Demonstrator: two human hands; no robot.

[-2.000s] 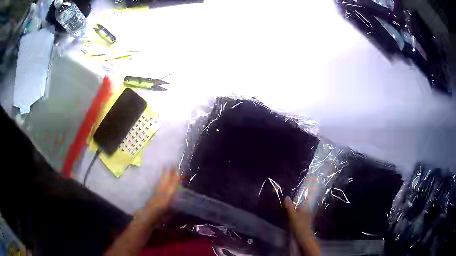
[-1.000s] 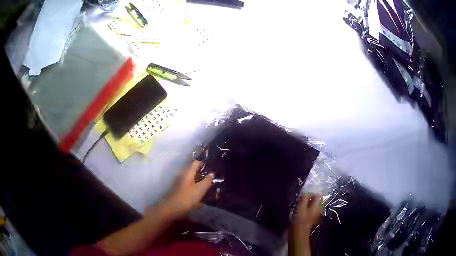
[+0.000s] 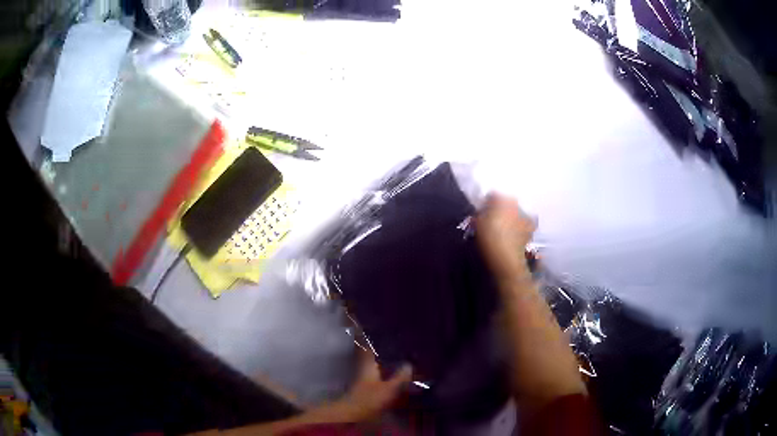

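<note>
A dark bagged garment point(image 3: 417, 272) lies at the centre front of the table, turned at an angle, with shiny clear plastic spread along its upper left side. My left hand point(image 3: 379, 392) is at its near left edge, blurred, with the fingers against the plastic. My right hand point(image 3: 504, 228) is at its upper right edge, fingers bent onto the edge, the forearm crossing its right side. Whether either hand grips the plastic is unclear. Another dark bagged piece point(image 3: 635, 341) lies to the right, partly behind my right forearm.
A phone point(image 3: 232, 202) with a cable lies on yellow sheets point(image 3: 213, 274) at left, beside a red-edged translucent folder point(image 3: 128, 183). A green-black cutter-like tool point(image 3: 283, 143) lies above the phone. Crinkled bundles point(image 3: 716, 383) stand at right. Loose bagged pieces point(image 3: 673, 85) lie at far right.
The central garment has turned and its near-edge pale band no longer shows. My right hand has moved up to the far right edge; my left hand has moved down to the near edge.
</note>
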